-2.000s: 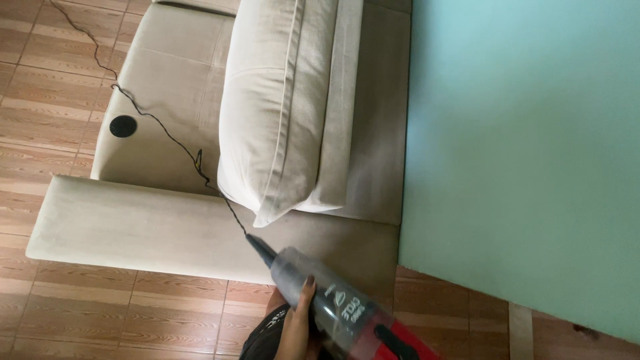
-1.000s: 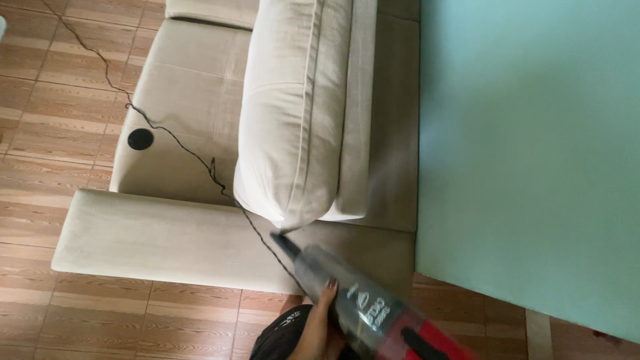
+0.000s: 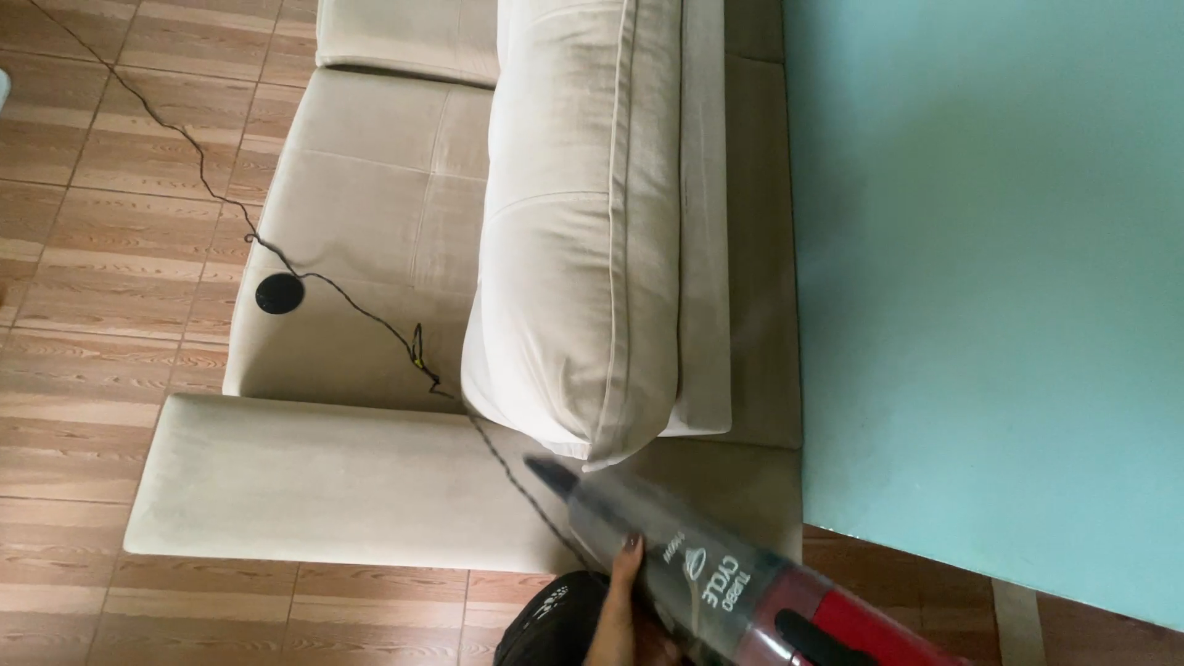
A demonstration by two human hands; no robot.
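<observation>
A handheld vacuum cleaner [image 3: 684, 564] with a grey see-through body, a red rear part and a narrow black nozzle crosses the lower middle. My left hand [image 3: 625, 585] grips its body from the left, with the thumb along the side and the other fingers mostly hidden. The nozzle tip is over the beige sofa armrest [image 3: 324, 481], just below and left of the lower corner of a pale back cushion [image 3: 573, 259]. Whether it touches the fabric cannot be told. My right hand is out of view, and the vacuum's rear runs out of the bottom edge.
A thin black cord [image 3: 361, 310] runs across the tiled floor [image 3: 120, 259], sofa seat [image 3: 361, 213] and armrest. A round black disc [image 3: 279, 293] sits at the seat's edge. A pale green panel or wall [image 3: 990, 277] borders the sofa on the right. Black fabric [image 3: 548, 624] shows below.
The nozzle tip has shifted slightly beside the cushion's lower corner, with my left hand still on the vacuum body. The view has moved somewhat, so the sofa sits further right.
</observation>
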